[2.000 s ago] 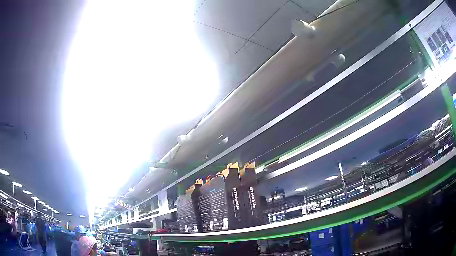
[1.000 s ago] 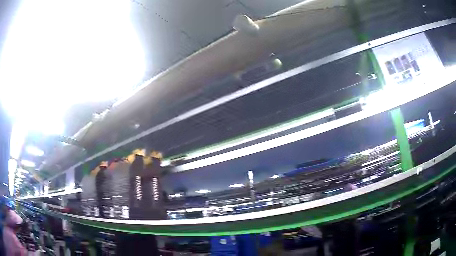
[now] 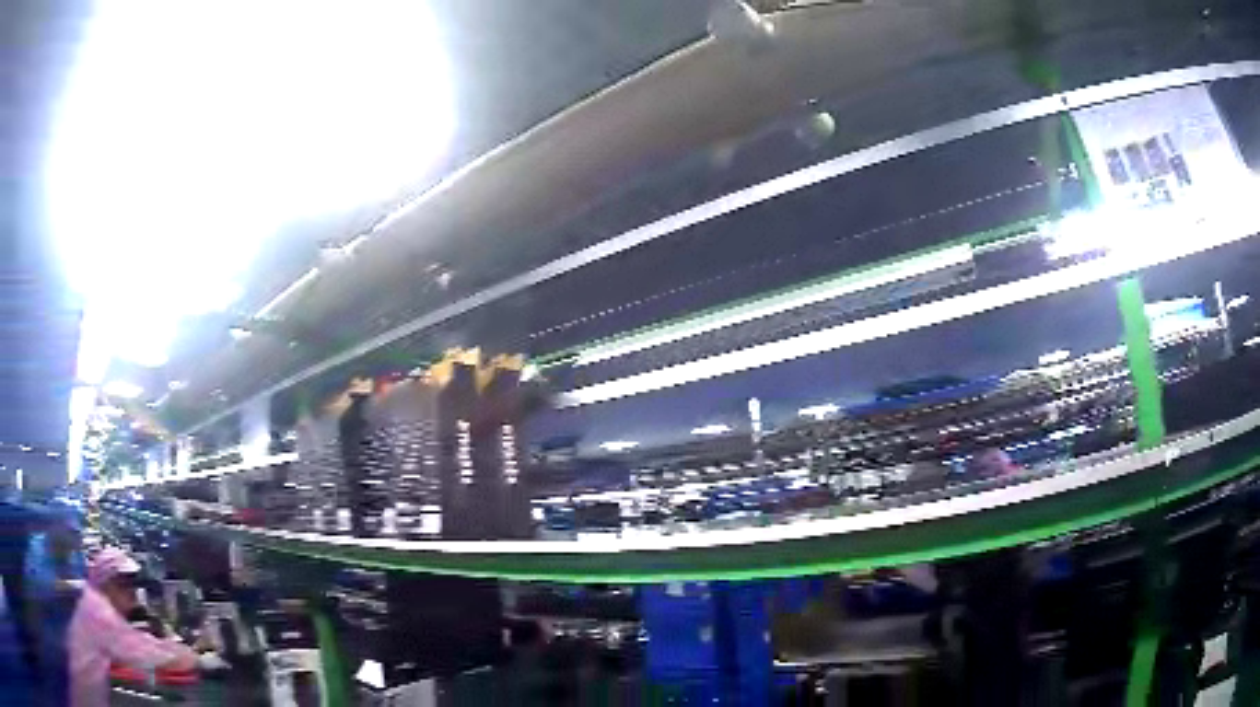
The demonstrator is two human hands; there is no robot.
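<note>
No hand of mine is in the picture. Nearest in front is a long pale shelf rail with green edging (image 3: 663, 555), curved by the lens. On it, left of the middle, stands a group of black printed cartons (image 3: 484, 463) with pale side lettering and ragged orange-yellow tops. Below the shelf is a solid blue bin (image 3: 705, 642). A white instruction sheet (image 3: 1158, 159) with dark product pictures is fixed at the upper right by a green upright (image 3: 1141, 362). The view is blurred.
A person in pink clothing and cap (image 3: 118, 633) is at the lower left, one arm stretched over a red patch (image 3: 155, 677). A white box-like object (image 3: 296, 677) stands nearby. A person in blue (image 3: 42, 566) is at the left edge. Large ceiling glare fills the upper left.
The view has swung right, then slightly back left and lower. The cartons and shelf sit higher than one second ago. More of the person in pink and the area below the shelf shows.
</note>
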